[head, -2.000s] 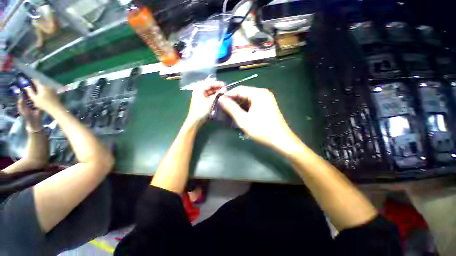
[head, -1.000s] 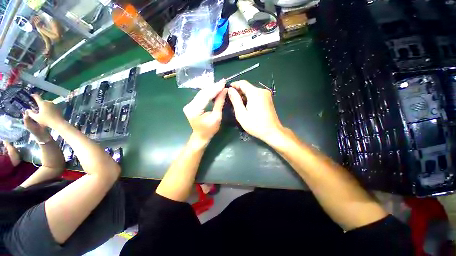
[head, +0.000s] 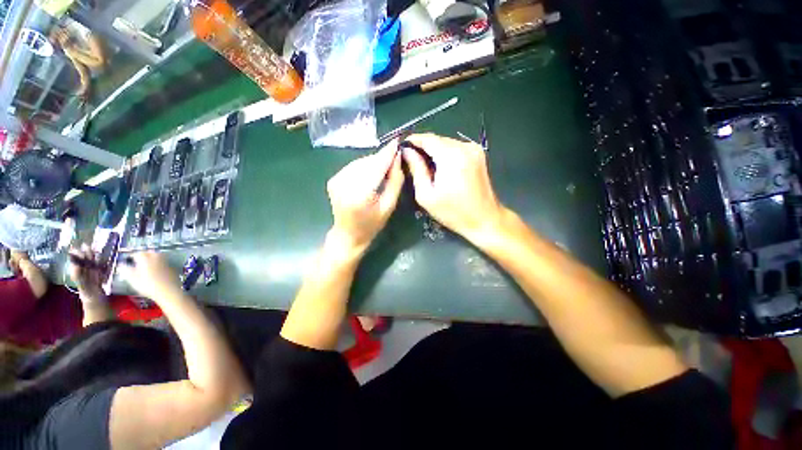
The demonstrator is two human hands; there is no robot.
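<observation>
My left hand and my right hand meet above the dark green bench. Their fingertips hold a small black phone housing between them, mostly hidden by the fingers. A thin silvery metal rod lies just beyond the fingertips. Tweezers lie on the bench beyond my right hand. Small clear-whitish fittings lie in a loose pile on the bench, nearer to me than my hands.
Glossy black blister trays stand at the right. A clear plastic bag and an orange bottle are at the back. A tray of phones is at the left, beside another person's arms. Two dark phones lie near the bench edge.
Since the first frame, my hands have come together around the housing, and the tweezers now show on the bench. The neighbour's hands have moved down toward the bench edge, no longer raised with a phone.
</observation>
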